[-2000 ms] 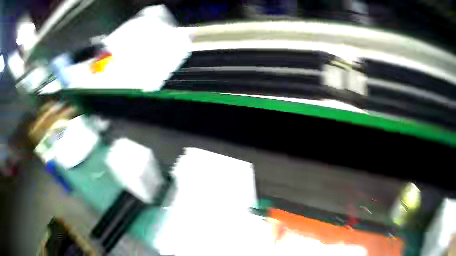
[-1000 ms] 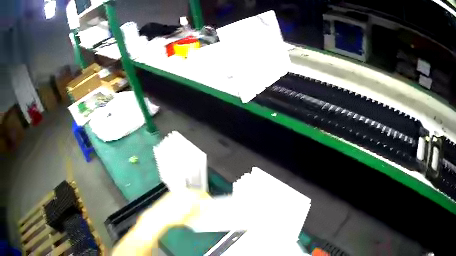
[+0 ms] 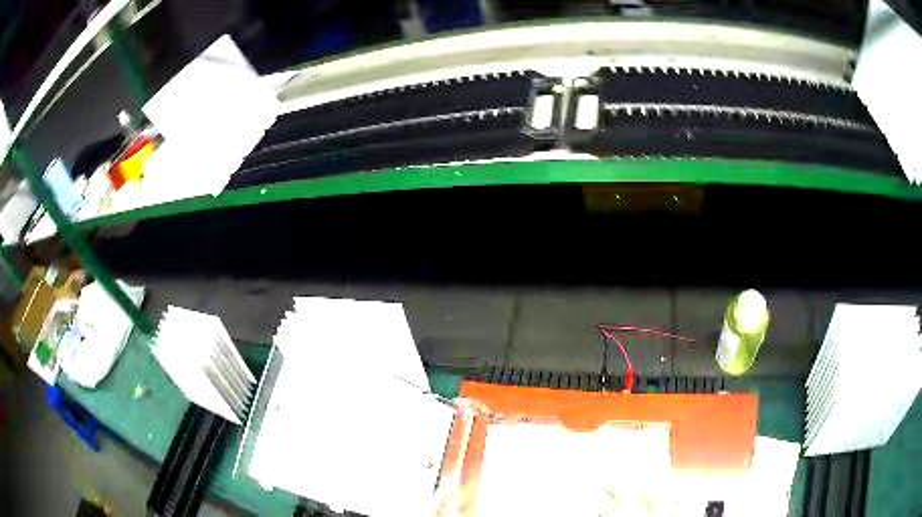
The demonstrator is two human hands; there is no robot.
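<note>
The orange-red test fixture [image 3: 713, 429] lies on the bench at the bottom centre. Its middle is washed-out white, so I cannot tell whether a panel lies in it. Clear shiny edges of an acrylic lid [image 3: 460, 444] show at its left side. A small black switch [image 3: 715, 508] is at the bottom right. White LED board panels [image 3: 339, 404] lie or lean in a large overlapping group left of the fixture, their faces lost in glare. Neither of my hands can be made out; a faint yellowish patch on the white at the bottom edge is unclear.
Upright panels stand in black racks at left [image 3: 202, 358] and right [image 3: 864, 379]. A yellow-green bottle [image 3: 743, 333] and red and black leads [image 3: 627, 358] are behind the fixture. A green-edged shelf [image 3: 485, 177] crosses above, holding black racks and panels. A white sheet [image 3: 778, 470] shows beside the fixture.
The view has swung back right from the left end of the bench, so the fixture and right rack show. The blurred hand with a white panel seen a second ago is out of sight.
</note>
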